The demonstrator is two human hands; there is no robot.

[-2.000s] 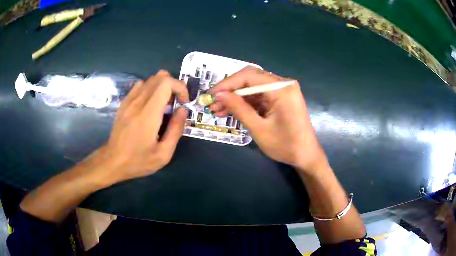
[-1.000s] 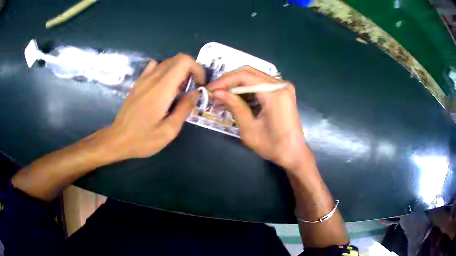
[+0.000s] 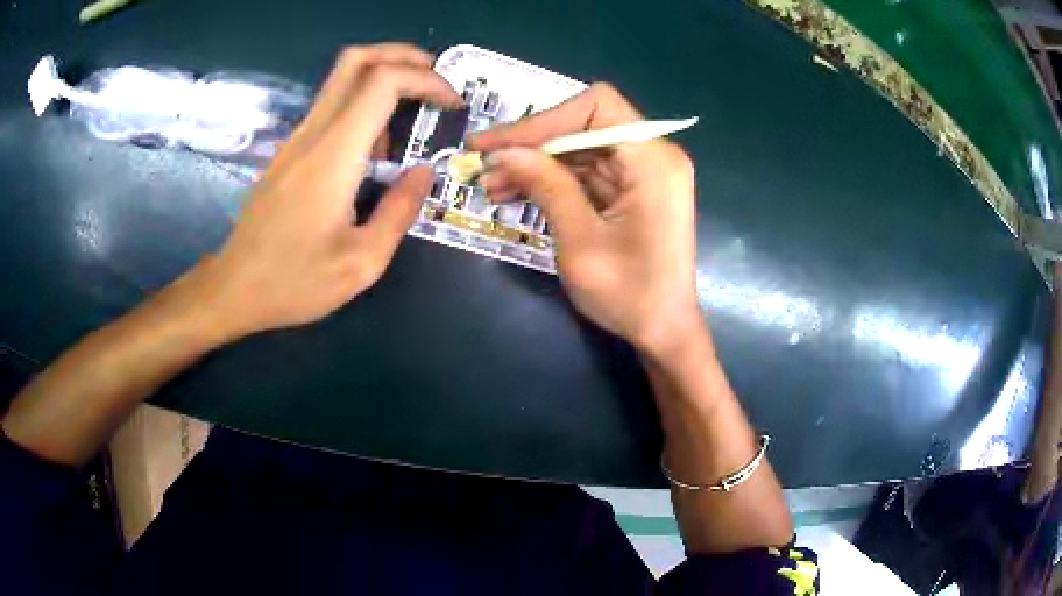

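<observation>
The white power strip housing lies open on the bench, with a brass contact strip along its near side and a black block at its left. My right hand holds a slim off-white stick and has its fingertips at a small yellow part over the housing; the part is partly hidden. A white wire curves beside it. My left hand is at the housing's left edge, thumb and fingers apart, thumb near the wire. The bagged cord and plug lies to the left.
The dark green bench curves across the view. The worn pale rail of the bright green conveyor runs at the upper right. A pale yellow tool handle shows at the top left edge. Part of another person's arm shows at the right edge.
The view has shifted, so the bench items sit higher. My left thumb and fingers have spread wider, uncovering the black block. The yellow part shows again at my right fingertips.
</observation>
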